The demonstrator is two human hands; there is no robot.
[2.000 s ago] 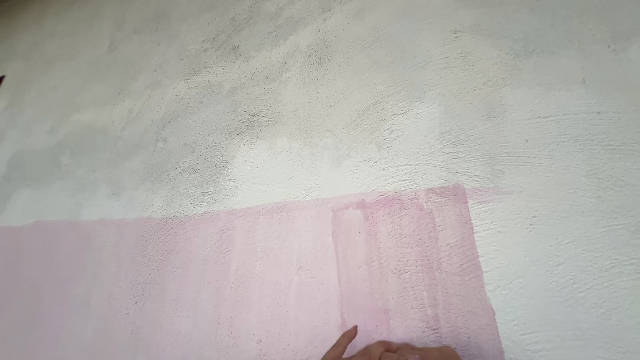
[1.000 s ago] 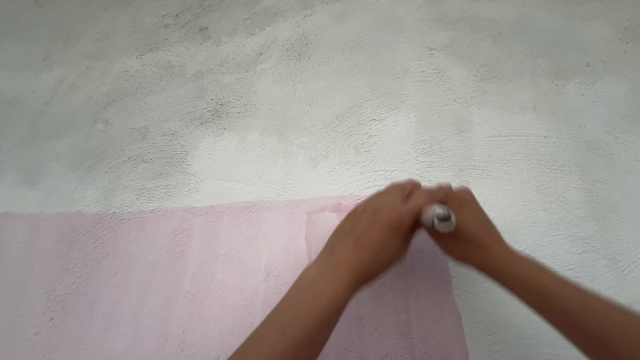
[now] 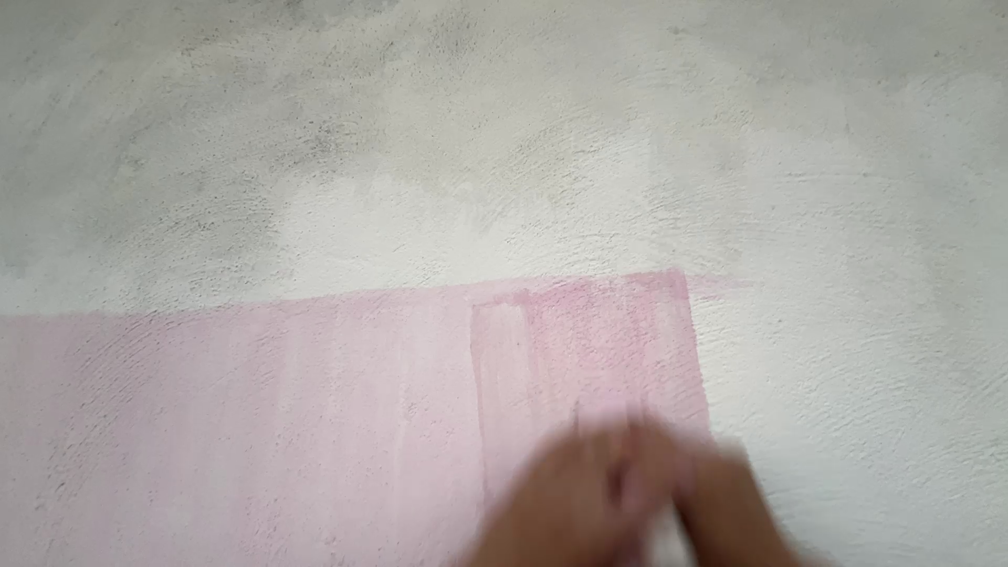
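Both hands are blurred and close together at the bottom edge, in front of the pink paint (image 3: 331,409) on the textured wall. My left hand (image 3: 559,496) and my right hand (image 3: 724,496) are closed around one tool. Its pale handle (image 3: 668,539) shows between them at the lower edge; the tool's kind is hard to tell. A blurred pinkish part (image 3: 610,409) appears just above the fingers. Behind and above the hands lies a darker pink patch (image 3: 622,339) with wet-looking streaks.
Rough off-white wall (image 3: 850,378) lies right of the pink area's edge. Grey, mottled wall (image 3: 315,134) spreads above it. A faint pink smear (image 3: 720,285) runs right from the upper corner of the pink.
Both hands have come down from the top edge of the pink, where they were a second ago, to the bottom of the view, still together on the tool.
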